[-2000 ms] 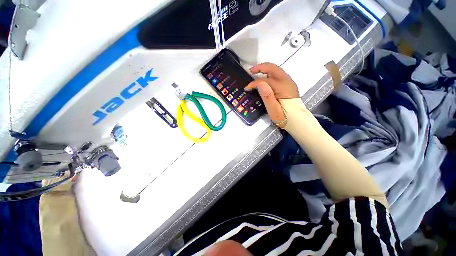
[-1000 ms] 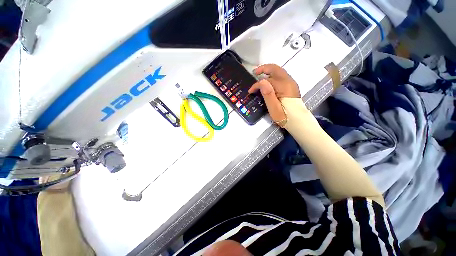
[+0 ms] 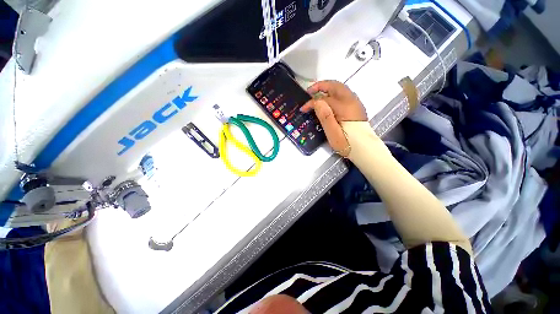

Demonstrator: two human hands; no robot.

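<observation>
A black smartphone (image 3: 287, 110) with a lit screen of coloured icons lies on the white machine bed. My right hand (image 3: 330, 111) is over its right edge, with a fingertip at the screen; the fingers are apart and grip nothing. My left forearm (image 3: 72, 267), in beige, comes up at the lower left. My left hand is almost wholly hidden behind the machine's needle-end parts, so its fingers cannot be made out. Scissors (image 3: 250, 147) with one yellow and one green handle loop lie left of the phone. Small dark thread snips (image 3: 201, 140) lie beside them.
The white sewing machine head (image 3: 98, 67) with "JACK" lettering spans the upper left. A measuring tape strip (image 3: 270, 230) runs along the table's front edge. Grey-blue and navy cloth (image 3: 454, 165) is heaped at the right. A white cable (image 3: 435, 44) curves over a dark tray.
The icons on the phone screen have shifted. My right hand stays at the phone with only slight finger movement. The view has swayed slightly.
</observation>
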